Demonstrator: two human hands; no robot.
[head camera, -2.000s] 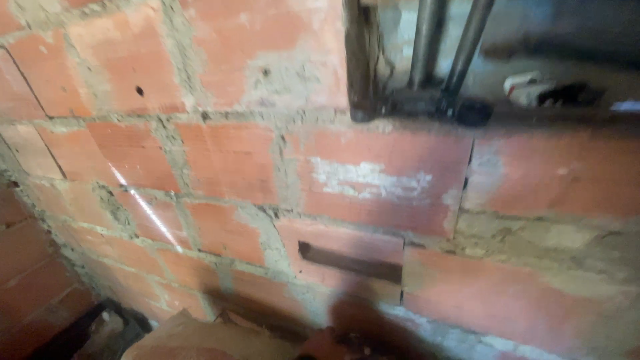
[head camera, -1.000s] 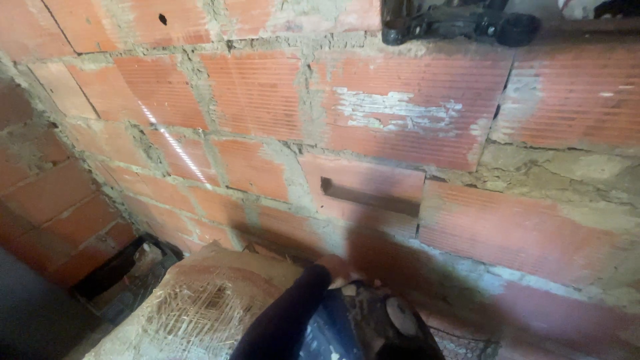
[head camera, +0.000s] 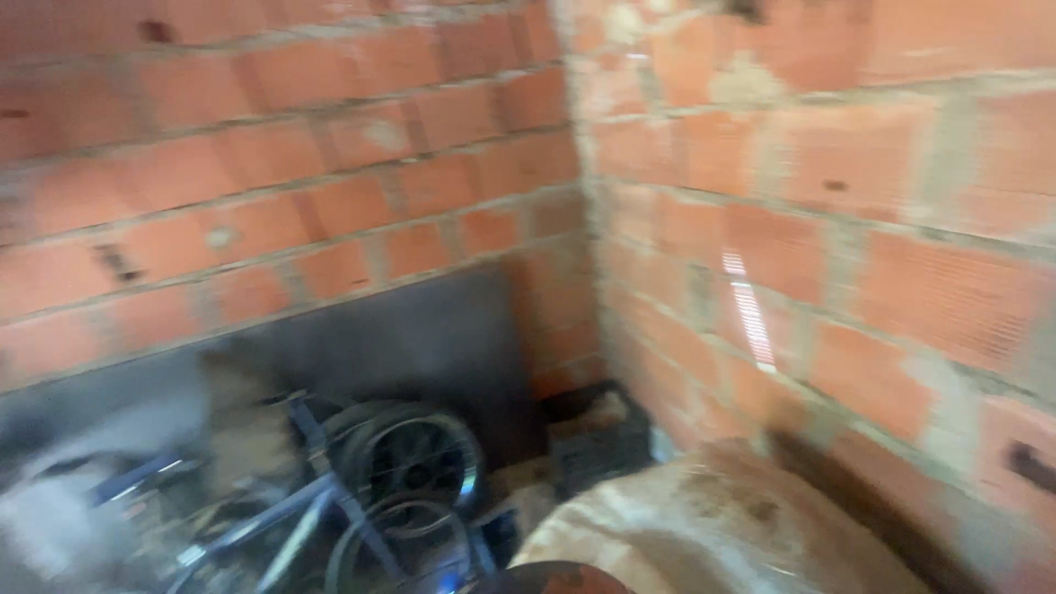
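Neither of my hands can be made out in the blurred head view. At the lower right stands a large pale sack (head camera: 660, 528) with brown stains, close to the brick wall. A dark rounded thing with a reddish patch (head camera: 553, 579) cuts into the bottom edge in front of the sack; what it is, I cannot tell. To the left lie a blue bicycle frame (head camera: 285, 516) and dark spoked wheels (head camera: 417, 466).
Two hollow-brick walls meet at a corner (head camera: 590, 247). A dark flat panel (head camera: 429, 330) leans on the left wall behind the wheels. A black crate (head camera: 598, 437) sits in the corner. Jumbled items lie at lower left.
The view has swung left to the corner. An arm in a dark sleeve, its hand by dark and blue things beside the sack one second ago, is out of sight.
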